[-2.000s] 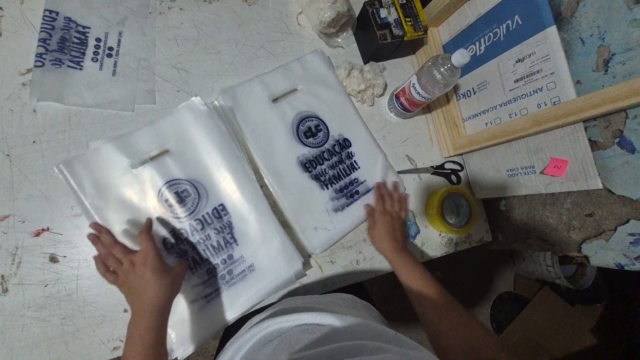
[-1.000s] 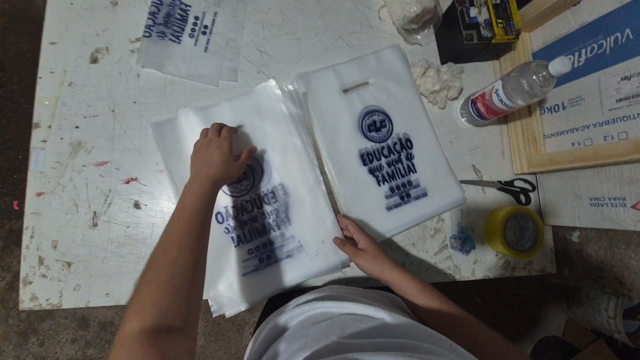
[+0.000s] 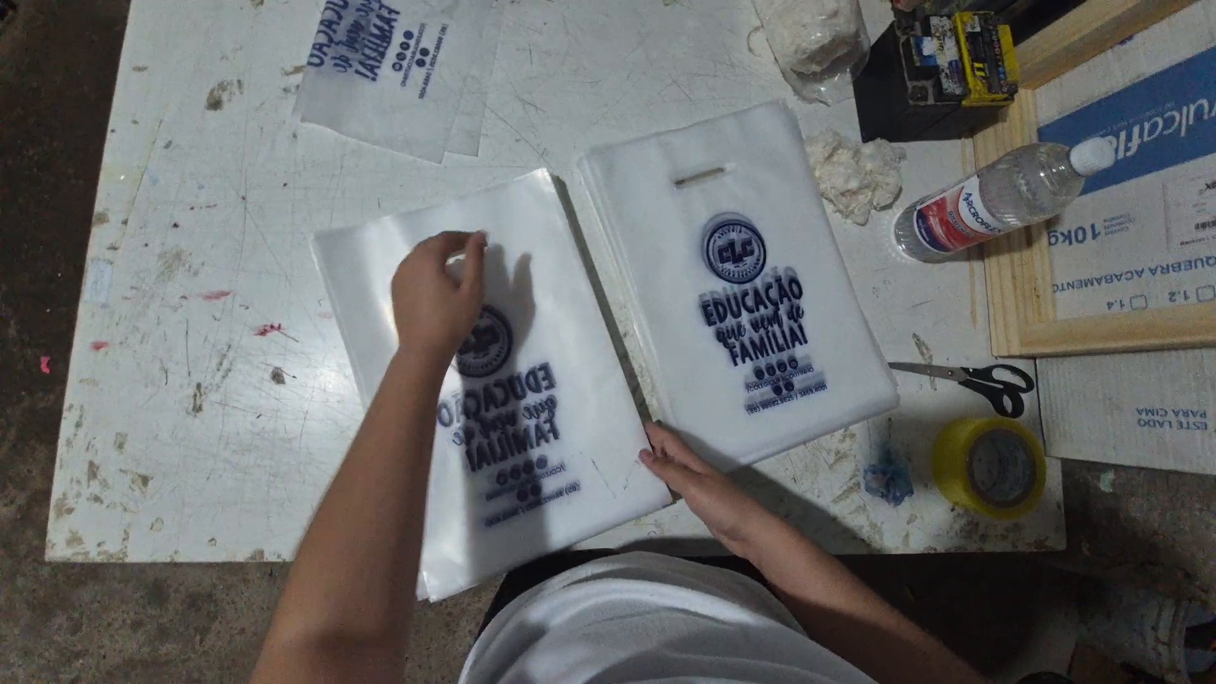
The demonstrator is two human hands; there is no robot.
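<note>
Two stacks of printed translucent plastic bags lie side by side on the white table. My left hand point(image 3: 439, 290) is over the upper part of the left stack point(image 3: 589, 418), fingers bent and thumb near the fingertips; whether it pinches a bag does not show. Its shadow falls across the print. My right hand point(image 3: 698, 484) is at the lower right corner of that stack, with thumb and fingers closed on the bags' edge. The right stack point(image 3: 817, 380) has a slot handle at its top and dark blue print facing up.
Loose printed bags point(image 3: 380, 114) lie at the table's far edge. To the right are scissors point(image 3: 988, 382), yellow tape point(image 3: 988, 467), a blue scrap point(image 3: 888, 478), a plastic bottle point(image 3: 997, 201), white rag wads point(image 3: 852, 178), a black and yellow battery point(image 3: 936, 76) and a wooden frame point(image 3: 1007, 237) over cardboard.
My right hand has moved from the right stack's lower right corner to the left stack's corner. My left hand has moved up over its stack. The left stack's bags look more evenly aligned.
</note>
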